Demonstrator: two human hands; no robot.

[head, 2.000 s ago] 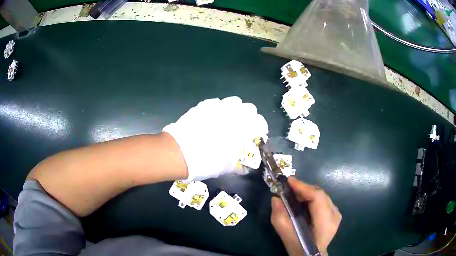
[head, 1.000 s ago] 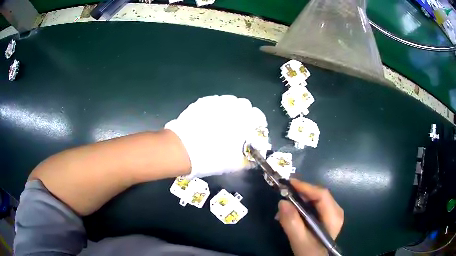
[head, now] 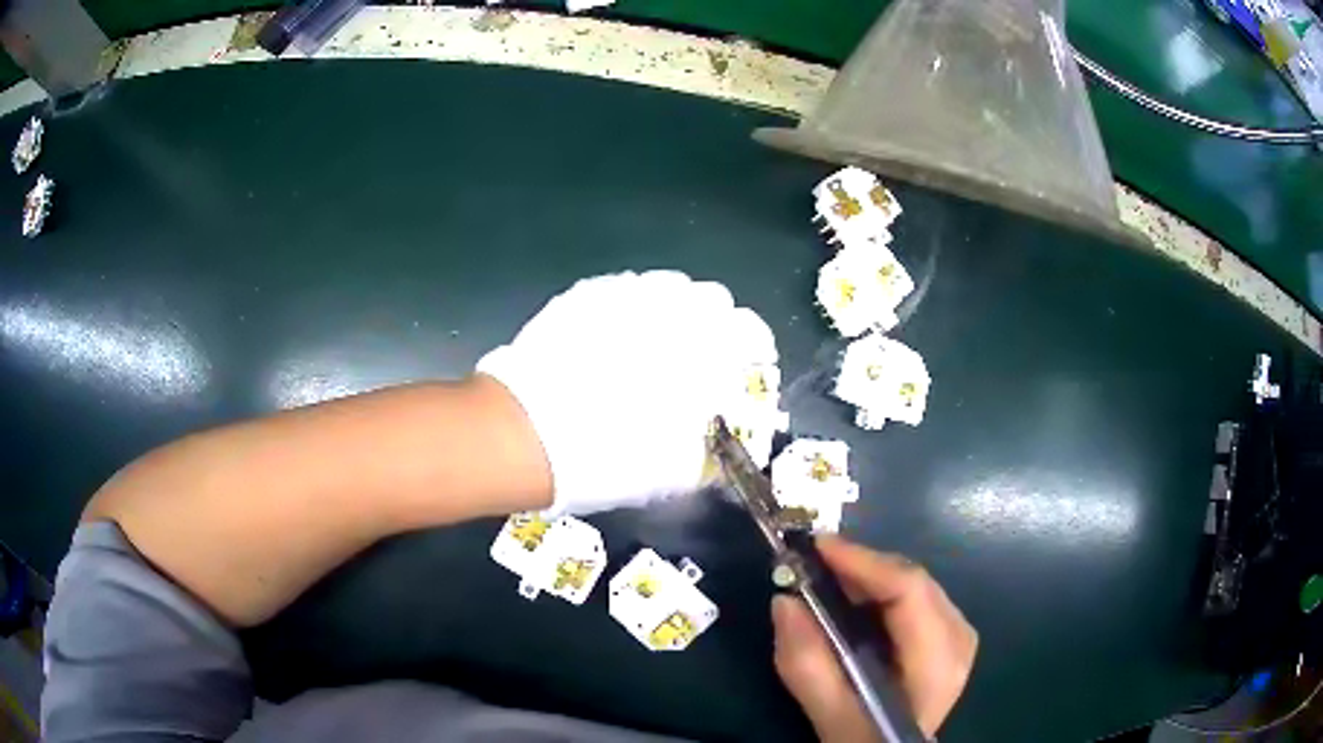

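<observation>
My left hand [head: 631, 392], in a white knitted glove, holds a white module [head: 759, 408] with brass contacts at its fingertips, partly hidden by the glove. My bare right hand [head: 878, 639] grips a long dark soldering iron [head: 791, 569]. Its tip meets the lower part of the held module, beside the gloved fingers. Thin smoke drifts up to the right of the module. Another white module [head: 815, 479] lies on the bench just right of the iron, partly behind it.
Three modules [head: 865, 289] lie in a column at right, below a translucent hood [head: 965, 116]. Two modules [head: 662, 600] lie below my left forearm. Two small white pieces [head: 36, 206] lie at far left. Dark fixtures [head: 1226, 523] stand at right. A pale edge strip [head: 580, 55] borders the dark green bench.
The iron's tip has moved from the upper contact to the lower part of the held module. The smoke now drifts higher. My left hand has barely moved.
</observation>
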